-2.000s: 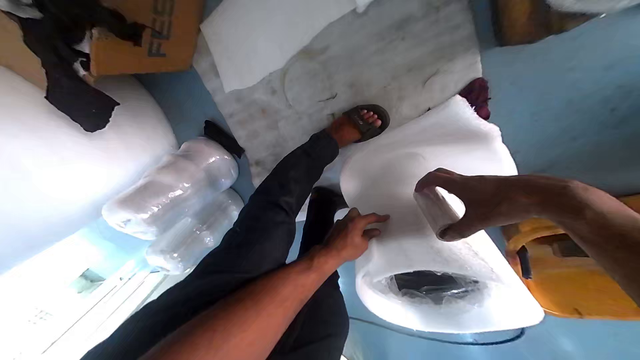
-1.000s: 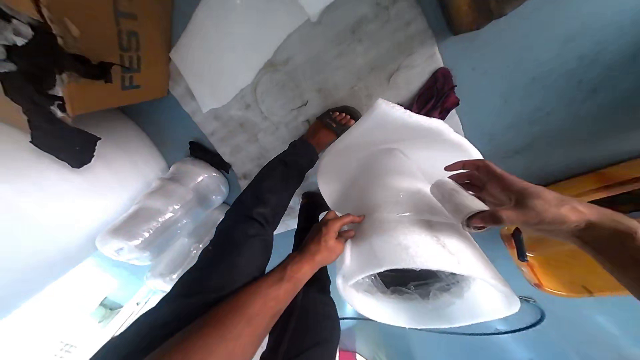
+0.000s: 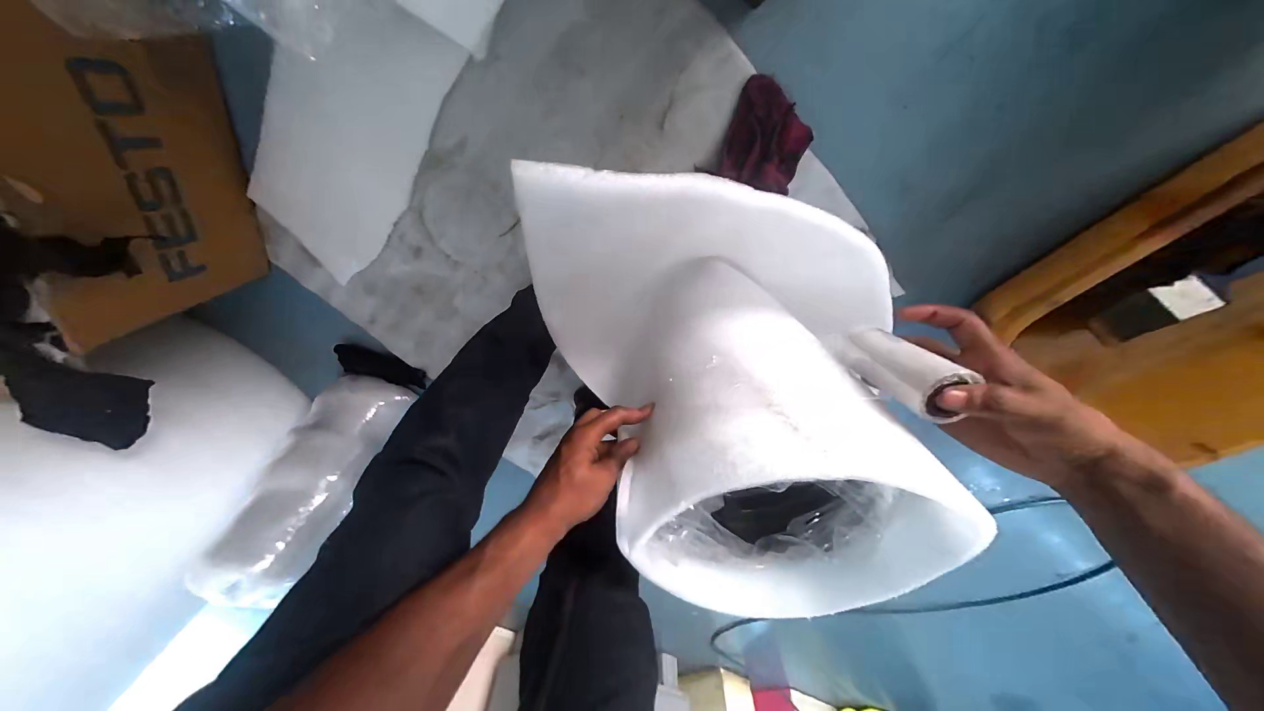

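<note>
A white foam sheet (image 3: 731, 375) is rolled around an object wrapped in clear plastic film (image 3: 790, 523), with something dark inside; its far edge flares out wide. My left hand (image 3: 591, 459) touches the left side of the foam with its fingertips. In my right hand (image 3: 997, 395) is a small roll of clear stretch film (image 3: 908, 373), the thumb at its open core end. The film roll lies against the right side of the foam, and a bit of film seems to run between them.
Left stand a printed cardboard box (image 3: 148, 178) and a large white foam roll (image 3: 178, 474). A plastic-wrapped bundle (image 3: 306, 484) lies beside my leg. White sheet (image 3: 365, 128) and maroon cloth (image 3: 762, 133) lie ahead. An orange-yellow object (image 3: 1116, 385) is at right, a dark cable (image 3: 1027, 591) below.
The foam-wrapped object has tilted, its open end showing wider. My right hand with the film roll has moved from over the foam to its right side. The view has shifted.
</note>
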